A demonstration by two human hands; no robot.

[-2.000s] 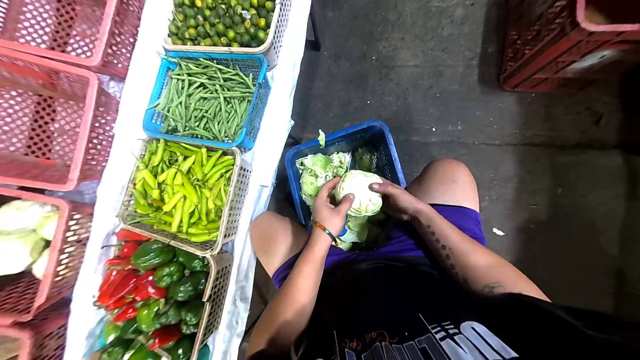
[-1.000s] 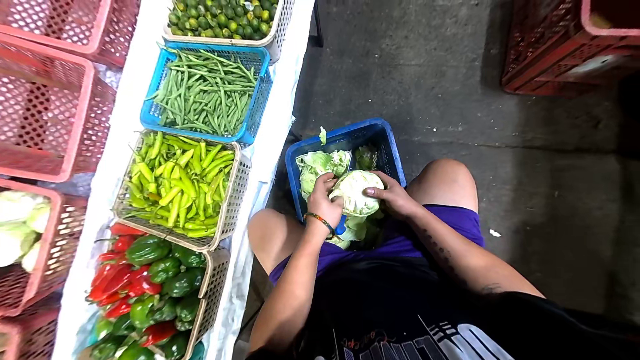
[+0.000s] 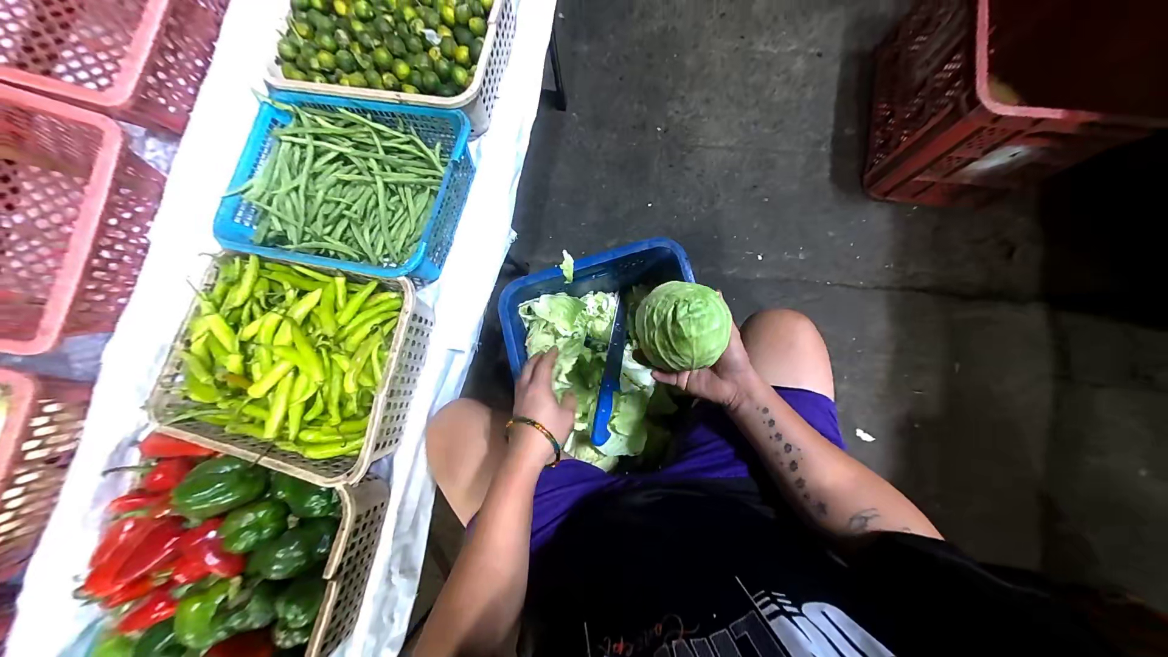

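A round green cabbage [image 3: 683, 326] rests in my right hand [image 3: 727, 372], raised over the right side of a blue plastic crate [image 3: 671, 254] between my knees. My left hand [image 3: 545, 398] holds nothing; its fingers are spread at the crate's left side, against or just above loose cabbage leaves [image 3: 555, 319]. Between my hands a knife with a blue handle [image 3: 606, 399] lies on the leaves, its handle toward me. More pale leaves fill the crate under it. The crate's near edge is hidden by leaves and my legs.
Along the left, a white-covered table [image 3: 470, 315] bears baskets of calamansi [image 3: 383, 46], green beans [image 3: 351, 187], green chili peppers [image 3: 287, 356] and red and green peppers [image 3: 228, 538]. Red crates [image 3: 109, 182] stand beyond it. Another red crate [image 3: 922, 119] is on the floor at upper right.
My hands have moved apart. Both were on the cabbage; now only my right hand holds it, farther right, with another side of it showing. The knife is now plainly visible on the leaves.
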